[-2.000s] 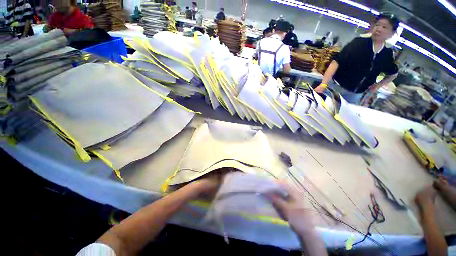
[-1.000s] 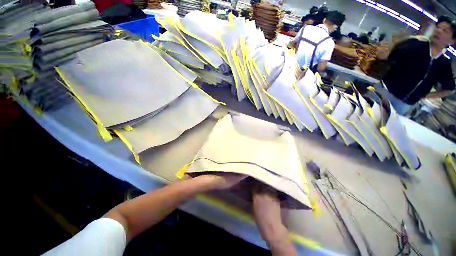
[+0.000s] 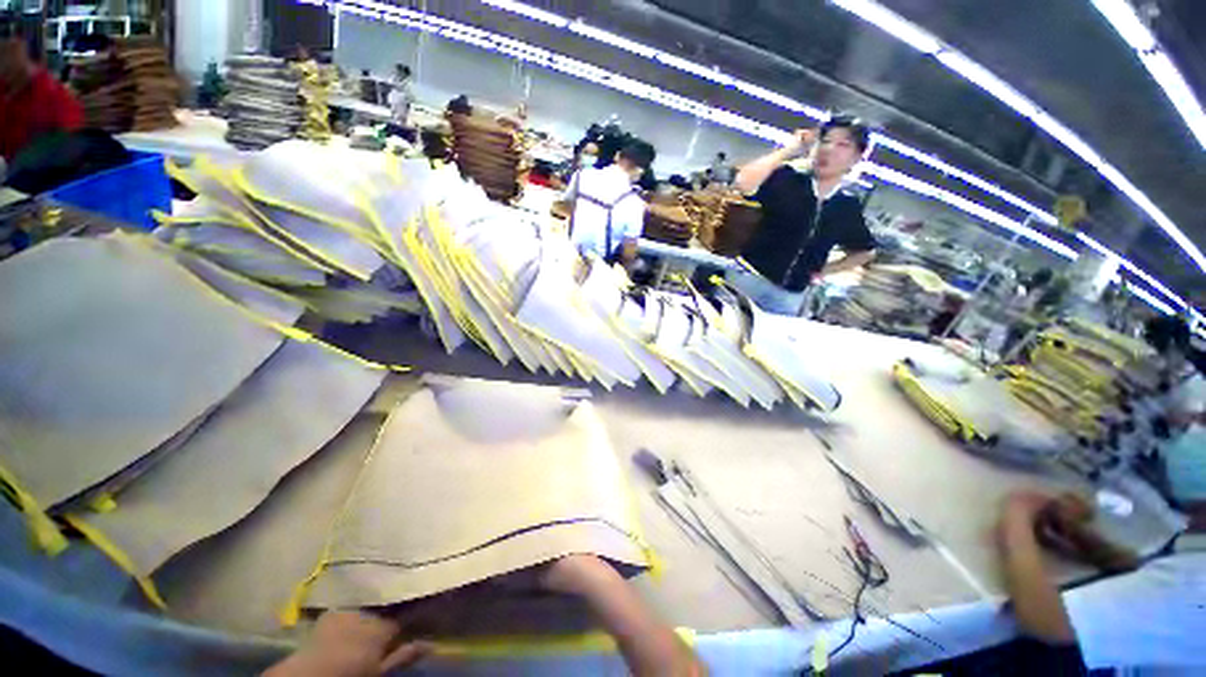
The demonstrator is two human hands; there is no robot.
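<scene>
A pale beige panel (image 3: 476, 483) with yellow tape down both sides lies in front of me. A dark curved line crosses it above its near edge, which is raised a little. My left hand (image 3: 351, 644) is low at the panel's near left, partly cut off by the frame's bottom, fingers slightly apart and nothing seen in it. My right hand (image 3: 598, 589) is at the near edge, right of its middle; its fingertips are blurred and partly hidden at the edge, so its grip cannot be told.
Overlapping panels (image 3: 126, 357) lie left. A long fanned row (image 3: 529, 284) spans the far side. A blue bin (image 3: 119, 192) is far left. Thin strips (image 3: 727, 536) and dark cord (image 3: 862, 562) lie right. Another person's hand (image 3: 1032, 529) is at right; a standing person (image 3: 807, 225) is beyond the table.
My left hand has come out from under the panel, towards the lower left. My right hand has moved back to the near edge. The view has swung right and up.
</scene>
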